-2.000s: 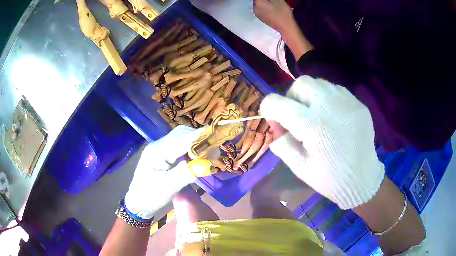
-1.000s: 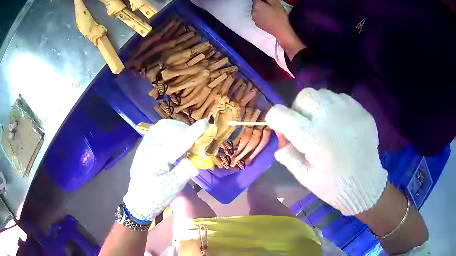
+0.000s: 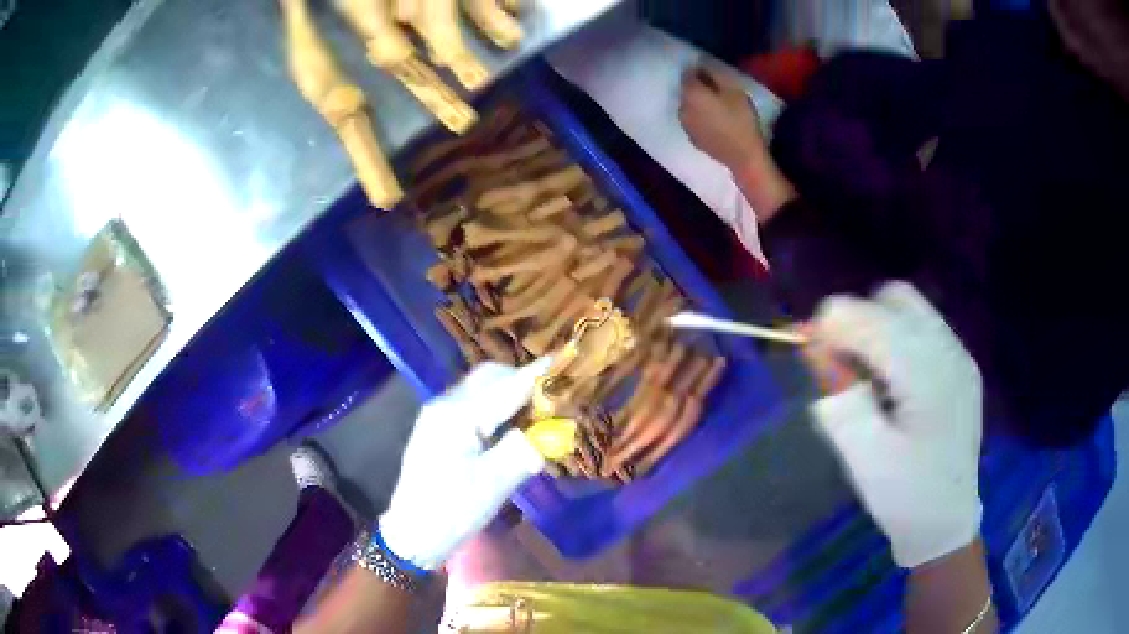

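Note:
My left hand (image 3: 464,464), in a white knit glove with a yellow wrap on one fingertip, holds a small tan moulded part (image 3: 594,348) above the crate. The part's edge looks wavy; it is blurred. My right hand (image 3: 910,421), also in a white glove, holds a thin pale stick (image 3: 739,328) between thumb and fingers. The stick points left and its tip is apart from the tan part. Below lies a blue crate (image 3: 592,523) filled with many tan limb-like pieces (image 3: 526,235), some with dark-lined ends.
Long tan assemblies (image 3: 359,136) lie at the metal bench's (image 3: 235,161) edge, upper left. A brown board (image 3: 112,325) lies on the bench at left. Another person's hand (image 3: 724,120) and dark sleeve are at upper right. More blue crates stand at lower right. A shoe (image 3: 312,466) shows lower left.
My right hand has drawn the stick right, away from the tan part. My left hand still holds the part. The view has shifted, so the bench and crate appear further right and lower.

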